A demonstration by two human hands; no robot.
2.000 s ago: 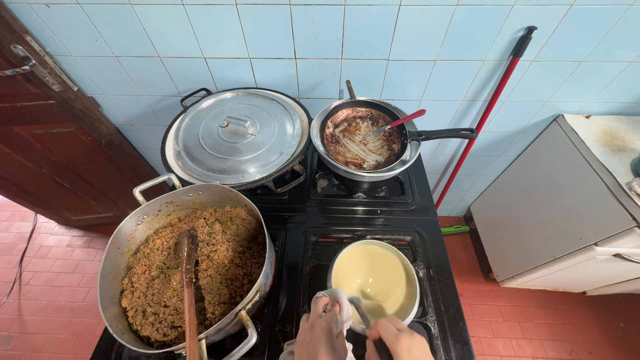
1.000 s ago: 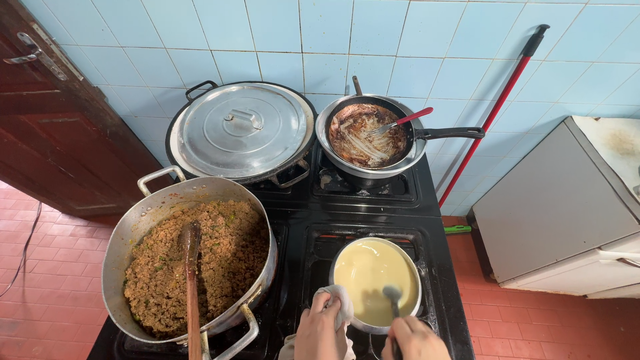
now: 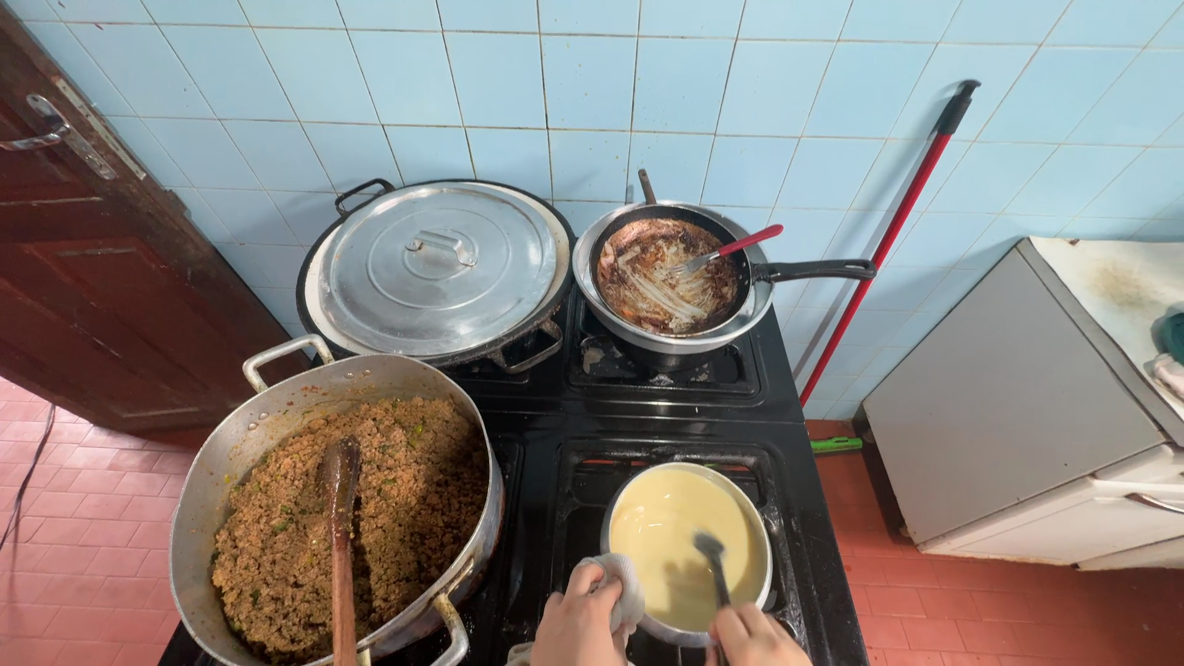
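A metal pot (image 3: 766,578) of smooth pale yellow liquid (image 3: 661,527) sits on the front right burner. My left hand (image 3: 581,620) is closed on a folded light cloth (image 3: 622,587) at the pot's left rim; whatever handle lies under it is hidden. In my right hand (image 3: 754,638) is the handle of a utensil (image 3: 712,555), its grey, blurred head in the liquid right of the middle. To the left, a large aluminum pot (image 3: 199,499) holds cooked ground meat (image 3: 287,518) with green bits, and a wooden spoon (image 3: 342,555) rests in it.
Behind stand a wide pot with an aluminum lid (image 3: 444,277) and a frying pan (image 3: 814,270) set in a metal bowl, with a red-handled fork (image 3: 749,240) inside. A red pole (image 3: 879,268) leans on the tiles right of the black stove (image 3: 684,416). A white cabinet (image 3: 1008,407) stands right, a wooden door (image 3: 120,305) left.
The utensil in my right hand has moved about in the yellow liquid, its head at a different spot in each frame. My left hand has stayed at the pot's left rim with the cloth.
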